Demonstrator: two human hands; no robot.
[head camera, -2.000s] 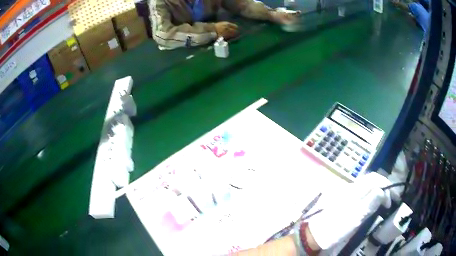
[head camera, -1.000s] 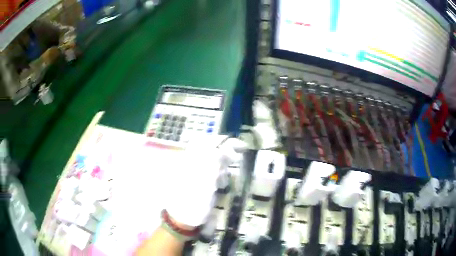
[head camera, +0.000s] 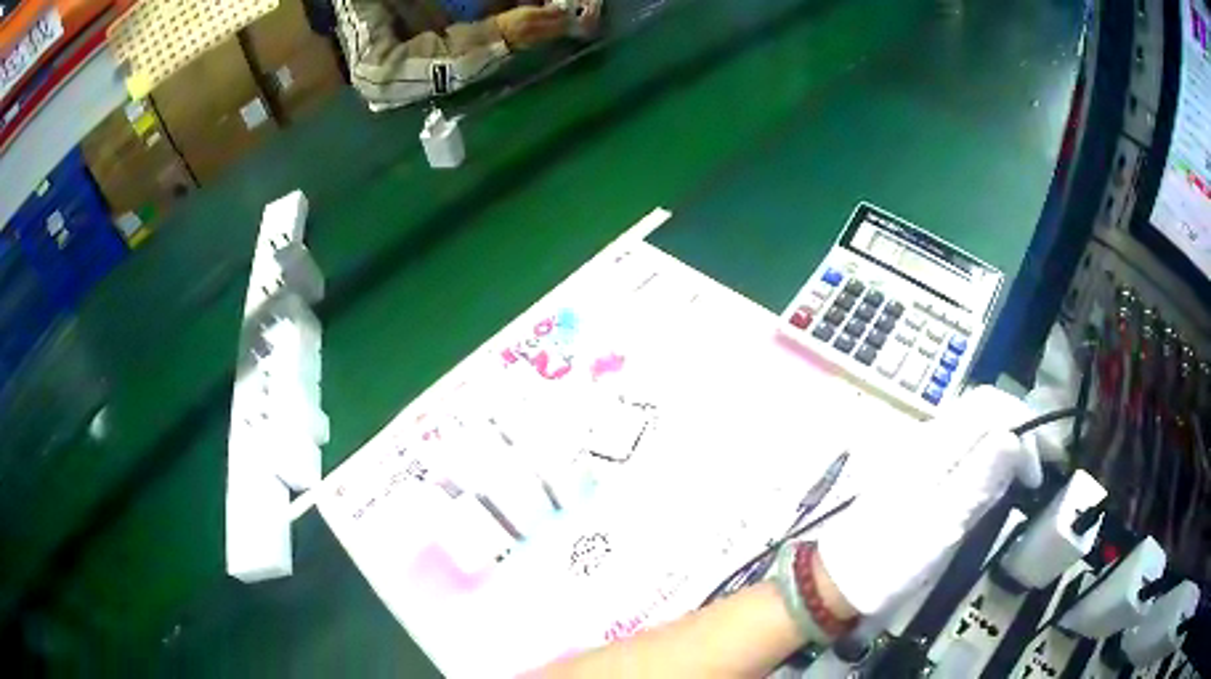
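Note:
My left hand (head camera: 930, 511), in a white glove with a red bead bracelet and a pale band at the wrist, reaches over the board's right edge to the near end of the test rack. Its fingers are washed out by glare beside a black cable (head camera: 1049, 419) and a white block; whether it grips anything cannot be told. White adapters (head camera: 1056, 533) stand in the test sockets (head camera: 976, 634) right of the hand. The work board with paper (head camera: 531, 438) lies under the forearm. My right hand is not in view.
A calculator (head camera: 896, 308) lies at the board's far right corner. A white rail of adapters (head camera: 266, 398) is at the left on the green surface. A single adapter (head camera: 442, 141) stands beyond, near a person's sleeve (head camera: 412, 60). Red and dark wires (head camera: 1155, 425) and a monitor (head camera: 1186, 173) are right.
The view swung right to the rack and monitor, then back left to the board. The glove stays near the rack's near end throughout. No adapter is clearly seen being moved.

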